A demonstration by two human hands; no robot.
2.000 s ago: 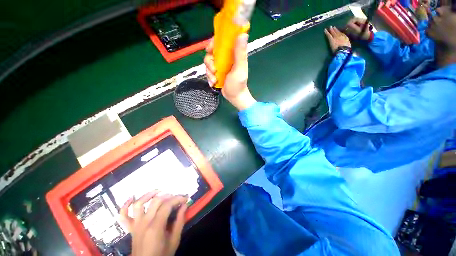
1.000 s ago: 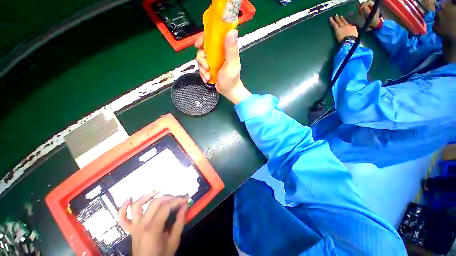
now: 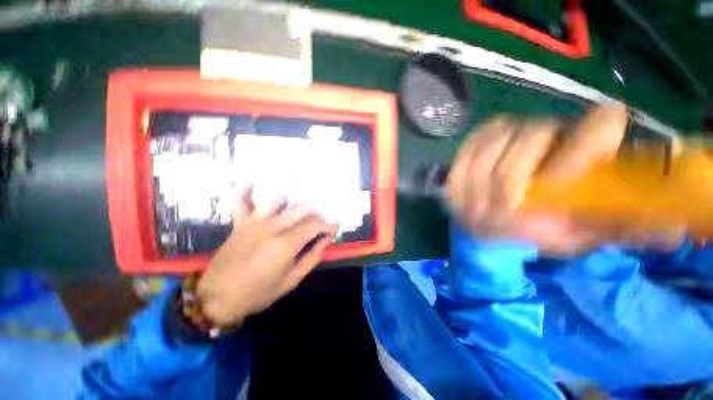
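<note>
The red-orange fixture (image 3: 125, 176) lies in front of me with the open black tablet (image 3: 277, 129) in it. The white battery pack (image 3: 301, 168) fills the tablet's middle and right. The main board (image 3: 184, 187) is at its left end. My left hand (image 3: 262, 254) rests on the battery's lower part, fingers apart, nothing visibly held. My right hand (image 3: 524, 176), blurred, grips the yellow-orange electric screwdriver (image 3: 610, 191) right of the fixture. Its dark front end points left at the fixture's right edge; the exact tip is blurred.
The round dark screw dish (image 3: 435, 98) is beyond the fixture's right corner. A grey and pale-yellow sheet (image 3: 256, 51) lies against the fixture's far edge. Another red fixture (image 3: 528, 27) is beyond the worn white rail (image 3: 375, 33). Loose small parts (image 3: 16, 117) lie far left.
The view has turned and shifted. My right hand has brought the screwdriver from above the dish down beside the fixture, now lying roughly level. My left hand stays on the battery.
</note>
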